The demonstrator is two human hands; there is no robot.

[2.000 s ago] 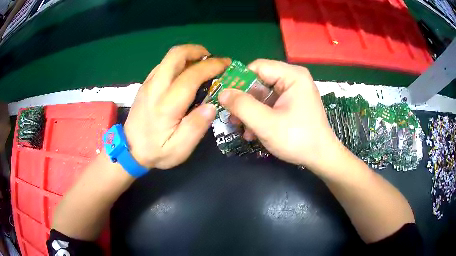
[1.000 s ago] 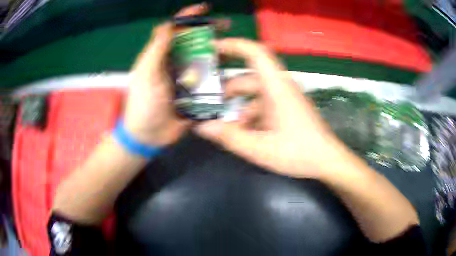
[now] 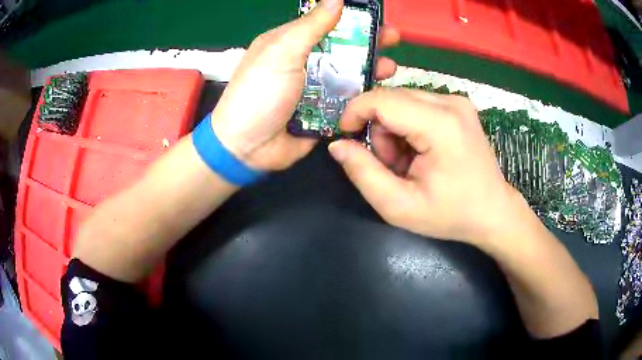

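My left hand [image 3: 271,91] holds a black phone housing [image 3: 375,53] upright near the top middle, with its fingers behind the far edge. A green circuit board [image 3: 315,112] with silver metal parts lies in the housing. My right hand [image 3: 422,158] is at the lower end of the housing, with thumb and index finger at its bottom corner. Whether they pinch anything there is hard to tell. A row of boards [image 3: 524,151] leans on edge to the right, partly behind my right hand.
A red parts tray [image 3: 116,165] lies at left, with a bundle of boards [image 3: 63,102] in its corner. Another red tray [image 3: 521,42] is on the green belt [image 3: 155,31]. A white ledge [image 3: 169,62] runs across. Small loose components [image 3: 631,246] are at far right beside a grey post [image 3: 628,137].
Two seconds ago both hands held a green board. Now my left hand holds the housing with a board in it, higher up. My right hand has moved to its lower end. The view has shifted.
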